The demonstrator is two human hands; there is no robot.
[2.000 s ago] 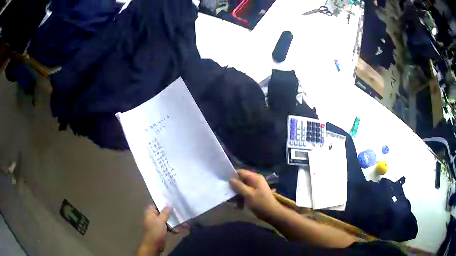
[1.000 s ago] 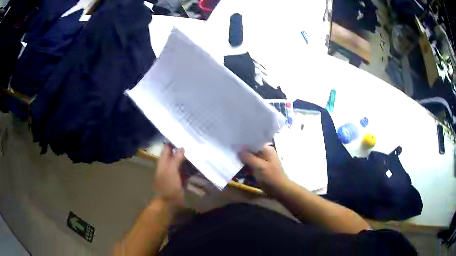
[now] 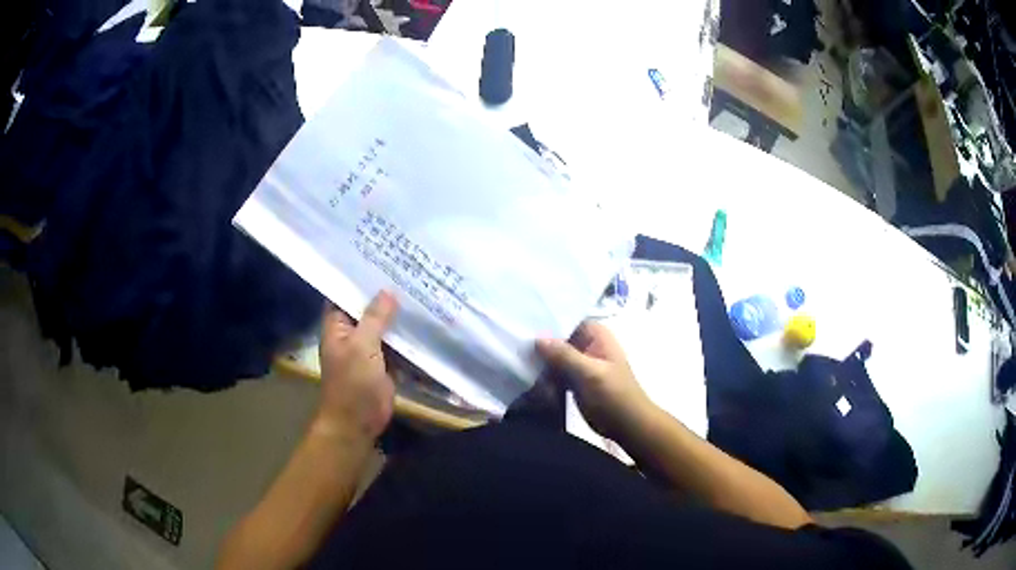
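Observation:
White production sheets with small dark print are held up at a tilt in front of me. My left hand grips their lower left edge, thumb on top. My right hand grips the lower right corner, thumb on top. The sheets hide most of what lies behind them. Other white record sheets lie on the table right of my right hand, partly covered. The calculator is hidden or too unclear to tell.
Dark garments heap at the left. Another dark garment lies right. On the white table are a dark oblong case, a green-handled tool, a water bottle, a yellow ball-like object and a blue marker.
The sheets have moved up and right over the table and now cover the calculator. Both hands still hold them. The view has shifted right, so the table things appear further left.

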